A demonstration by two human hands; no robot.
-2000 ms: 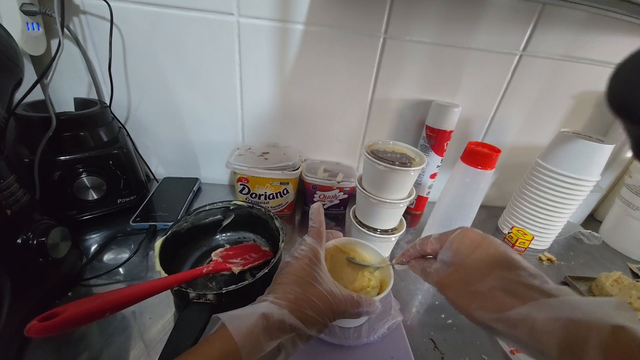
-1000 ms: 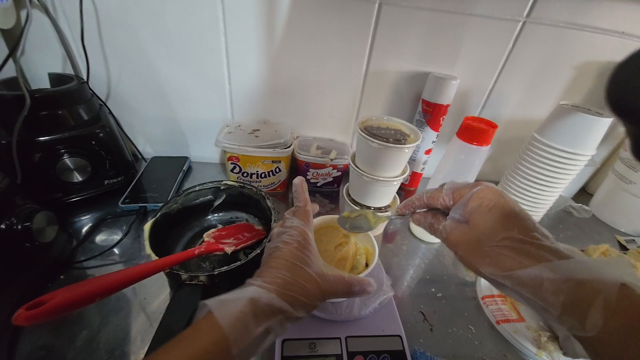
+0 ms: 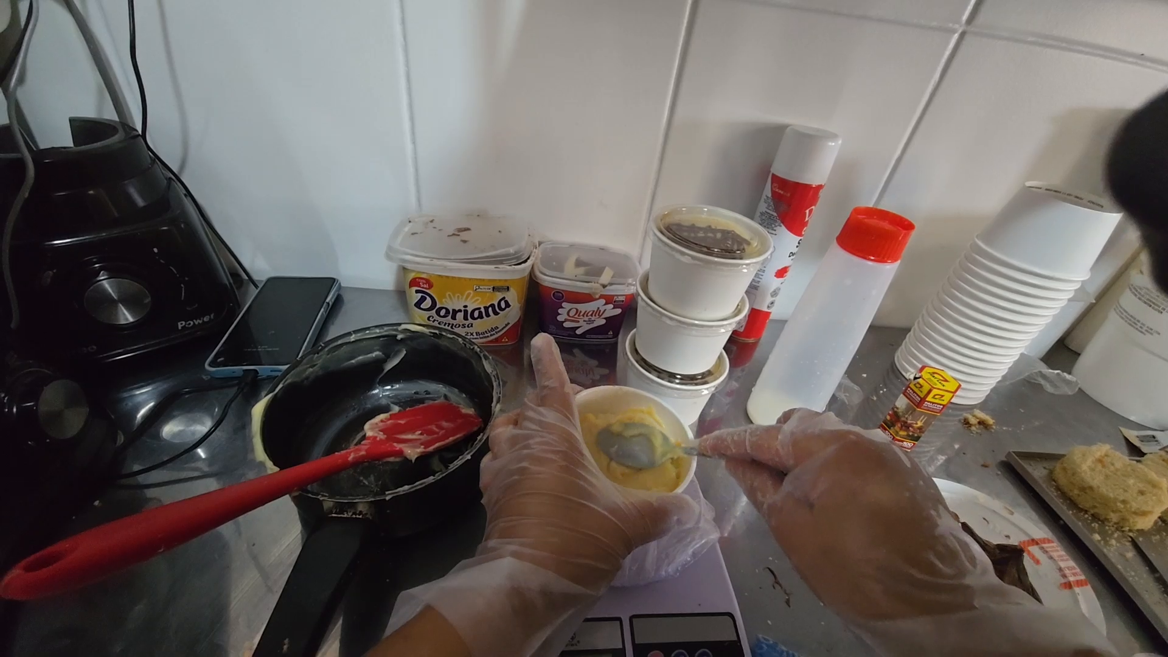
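Note:
My left hand (image 3: 570, 497), in a clear plastic glove, grips a white paper cup (image 3: 680, 422) by its side, thumb raised, tilting it above a lilac kitchen scale (image 3: 680, 598). Pale yellow cream (image 3: 643, 476) lies inside the cup. Also gloved, my right hand (image 3: 849, 511) pinches the handle of a metal spoon (image 3: 637, 445), whose bowl is at the cream. Left of my left hand, a red silicone spatula (image 3: 228, 493) rests in a black saucepan (image 3: 379, 365) with residue on its wall.
Behind stand two margarine tubs (image 3: 465, 283), stacked filled cups (image 3: 703, 274), a spray can (image 3: 789, 210) and a squeeze bottle (image 3: 835, 310). Nested cups (image 3: 1004, 283), a small yellow box (image 3: 920, 406) and a tray (image 3: 1086, 511) with cake are right. A phone (image 3: 274, 324) and blender base (image 3: 109, 246) are left.
The spoon was in the cream at first, then raised over the cup's far rim, and is now down at the cream again. My left hand has kept hold of the cup.

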